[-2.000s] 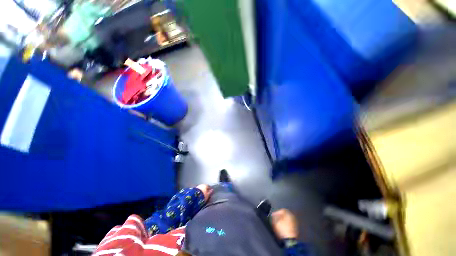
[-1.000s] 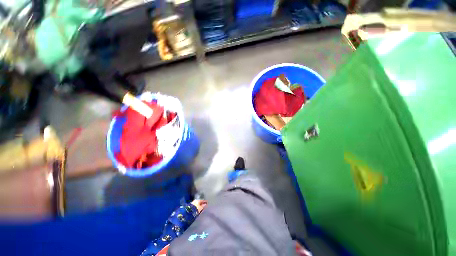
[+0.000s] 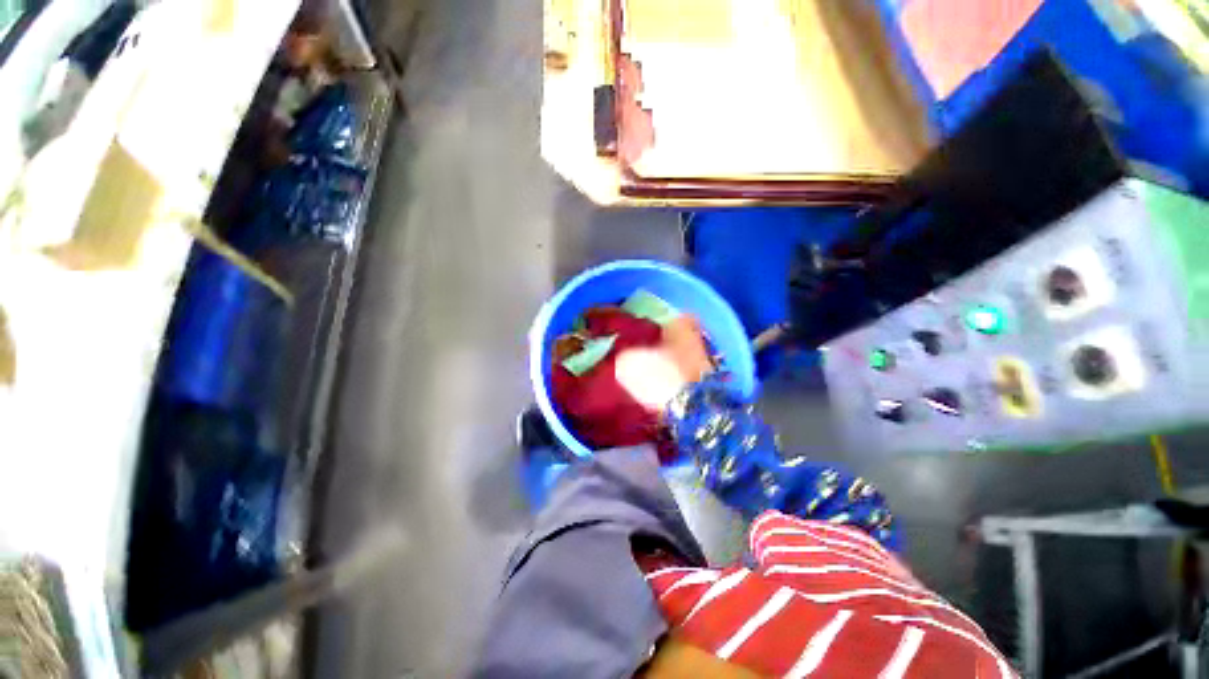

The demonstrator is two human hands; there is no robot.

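Observation:
A round blue tub (image 3: 544, 365) stands on the floor in front of me, with dark red and pale greenish scraps (image 3: 603, 398) in it. My right hand (image 3: 686, 352) reaches in from the right, over the tub's right inner side, at the scraps. Its fingers are blurred, and I cannot tell whether they grip a scrap. A bright white patch beside the hand washes out part of the scraps. My left hand is not in view.
The board's layered corner, with a pale sheet stack (image 3: 756, 93) and a small dark block (image 3: 605, 122), is beyond the tub. A grey control box (image 3: 981, 352) is at the right. A pale table (image 3: 100, 332) and dark blue bundles (image 3: 318, 166) are at the left.
The view has turned from the walkway with two tubs to one tub beside the board corner. My right hand has moved into this tub. My left hand has left view.

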